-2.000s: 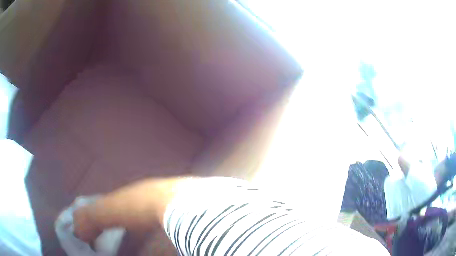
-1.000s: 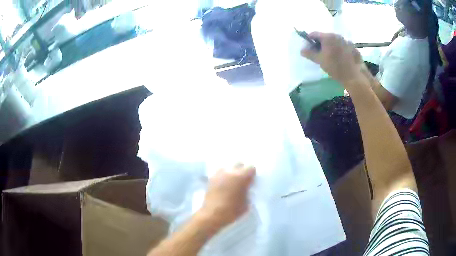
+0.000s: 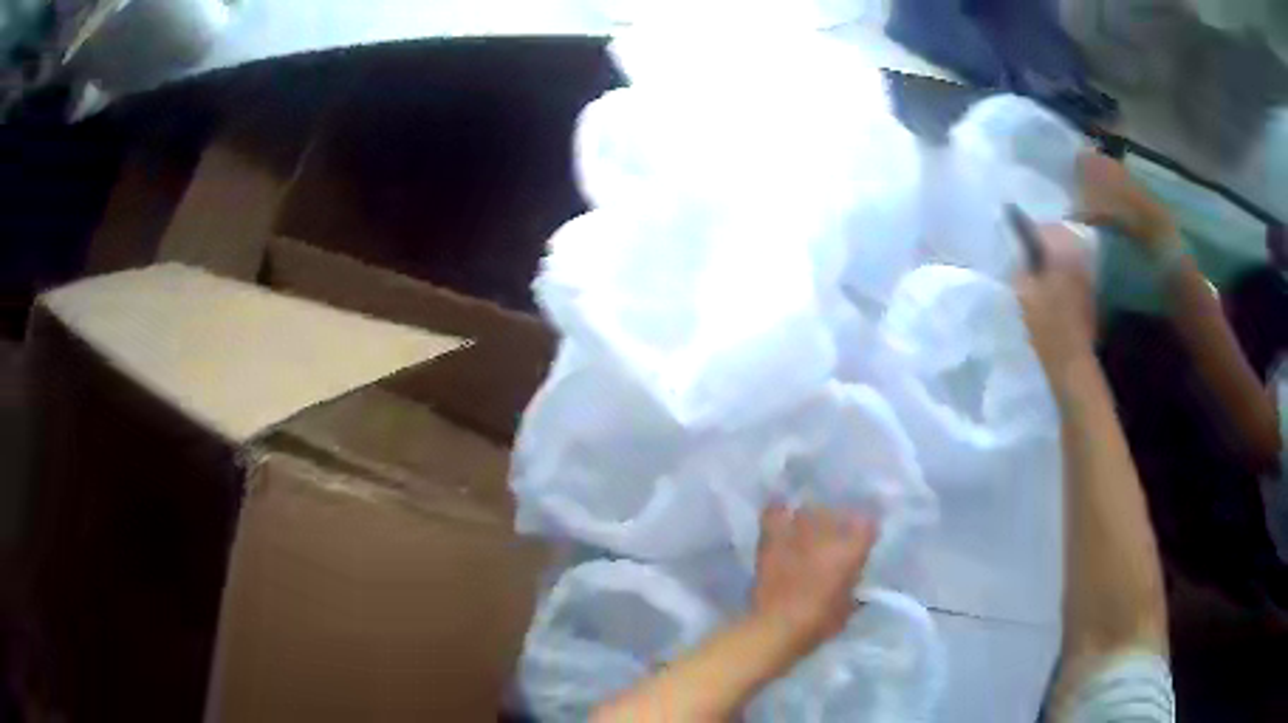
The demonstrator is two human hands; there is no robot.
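Note:
Several white translucent bagged round bundles [image 3: 975, 353] lie in rows on a white surface [image 3: 989, 516] in the middle; glare washes out the upper ones. My left hand [image 3: 817, 565] is closed on the film of a bagged bundle [image 3: 848, 445] near the bottom centre. My right hand [image 3: 1059, 290] is at the right, beside the bundles, closed around a small dark tool [image 3: 1023, 236], perhaps pliers. Its tip points up and left.
An open brown carton [image 3: 382, 607] stands at the left, one flap [image 3: 240, 346] raised. Dark space lies behind it, below a white table edge [image 3: 410, 31]. Another person's hand [image 3: 1126, 198] touches a bundle at upper right, near a green crate [image 3: 1201, 212].
The view has shifted, showing the bundles and carton more clearly. My right hand has come down beside the bundles, still with the tool. Another person's hand now shows at a bundle.

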